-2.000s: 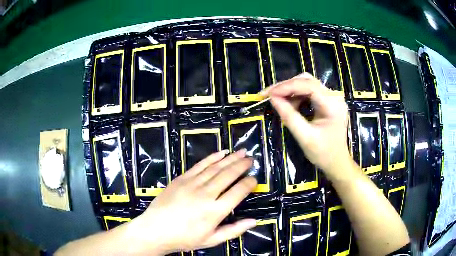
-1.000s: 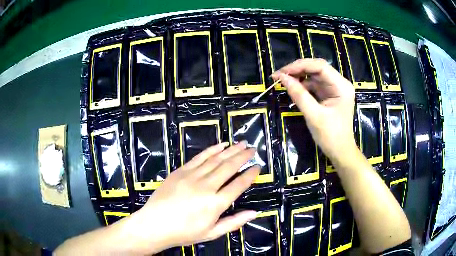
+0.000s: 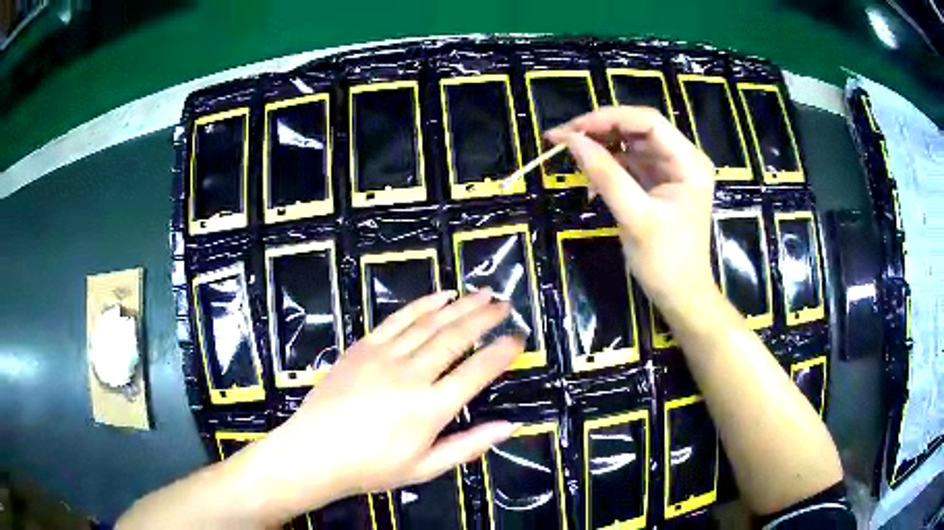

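Dark glossy panels with yellow borders lie in rows on a black, film-wrapped tray [image 3: 393, 230]. My right hand [image 3: 647, 197] pinches a thin cotton swab [image 3: 537, 164] between thumb and fingertips. The swab's white tip is at the lower yellow end of a back-row panel [image 3: 480, 129], near its small dark mark. Whether it touches cannot be told. My left hand [image 3: 404, 399] lies palm down with fingers spread over middle-row panels and hides parts of them. A pale stick-like bit shows between its thumb and fingers; what it is cannot be told.
A white pad [image 3: 116, 347] sits on a tan cardboard piece [image 3: 133, 399] on the dark bench at left. At right are a plain dark rectangle [image 3: 855, 285] and a second tray under a white sheet [image 3: 926, 300]. A pale strip and green surface [image 3: 414, 19] lie behind.
The swab tip has moved from the gap between the rows up to the lower edge of a back-row panel. The tray has shifted slightly left in view. My left hand stays spread over the panels.
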